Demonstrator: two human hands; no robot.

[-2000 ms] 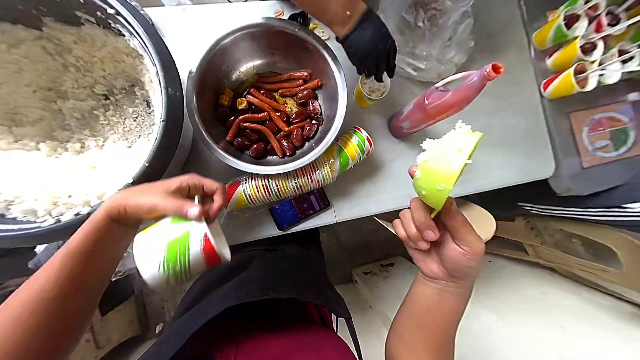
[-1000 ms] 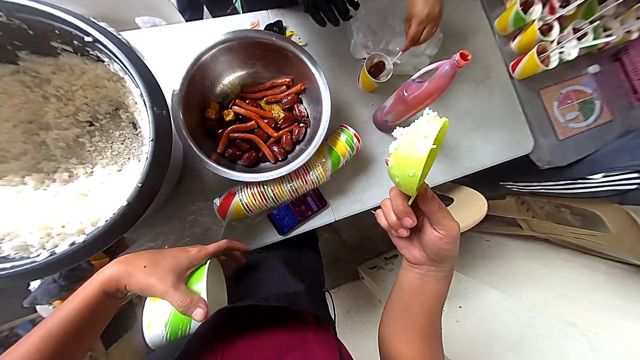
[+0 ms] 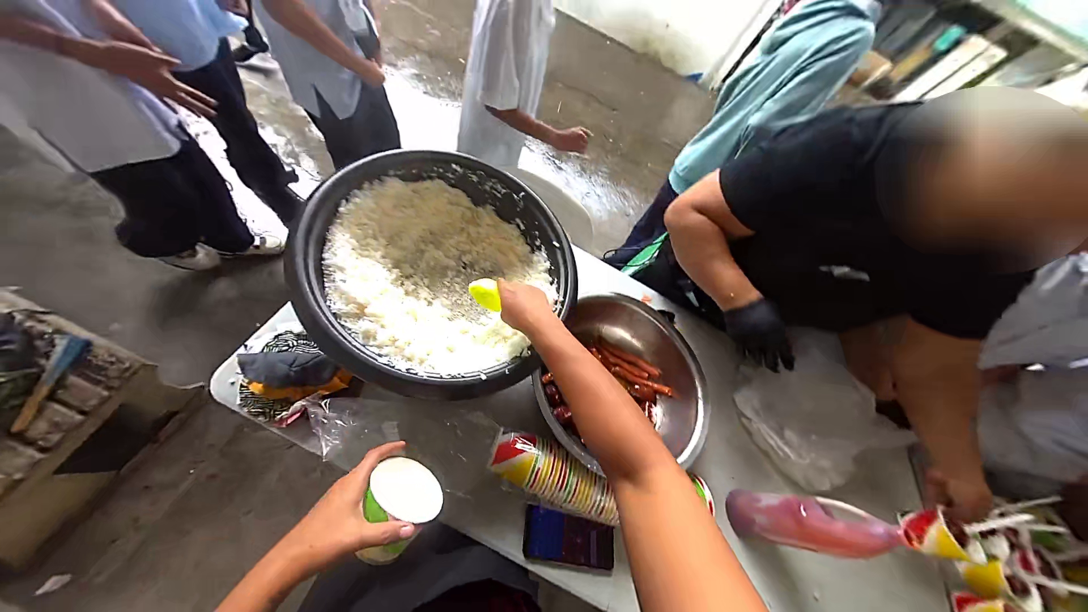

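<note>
My left hand holds a paper cup near the table's front edge; its mouth faces up and looks white inside. With my right hand I hold a yellow-green scoop over the cooked rice in a big dark pot; whether it touches the rice cannot be told. My right forearm crosses above a steel bowl of sausages. Below that bowl lies a sleeve of stacked paper cups, partly hidden by my arm.
A phone lies by the stacked cups. Right of it are a red sauce bottle, a plastic bag and filled cups. A co-worker in black leans over the far side. Several people stand beyond the pot. Cloths lie at the table's left corner.
The scoop, heaped with rice in the earlier frames, has moved left from beside the sauce bottle to over the pot. My left hand still holds a cup. The view has swung up and left.
</note>
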